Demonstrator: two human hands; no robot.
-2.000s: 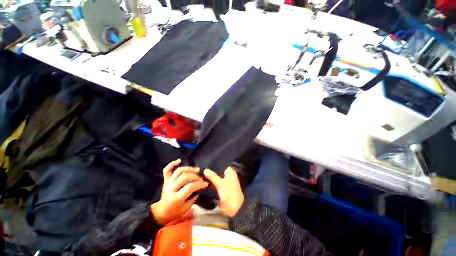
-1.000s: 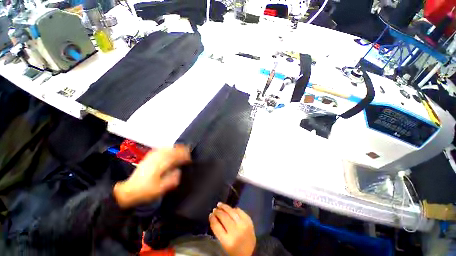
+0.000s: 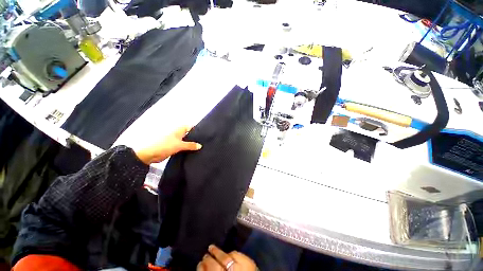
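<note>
A black ribbed sleeve panel (image 3: 220, 153) lies on the white table, its top end beside the presser foot and needle (image 3: 266, 123), and its lower end hangs over the table's front edge. My left hand (image 3: 168, 147) is at the panel's left edge, thumb on top and other fingers partly hidden, gripping it. My right hand (image 3: 226, 260) is at the bottom, by the panel's lower end, cut off by the picture's edge; a ring shows on one finger. Whether it grips cloth cannot be told. More dark cut pieces (image 3: 139, 79) lie flat on the table at left.
The white sewing machine head (image 3: 381, 169) is at right, with a black strip (image 3: 327, 84) draped over it. A clear plastic tray (image 3: 431, 219) sits at the right table edge. A grey-green neighbouring machine (image 3: 45, 55) and a yellow-green bottle (image 3: 91, 48) stand at upper left.
The view has moved closer to the machine. My hands, earlier together at the panel's lower end, are apart; my left hand has moved up the panel's left edge. The panel lies further onto the table.
</note>
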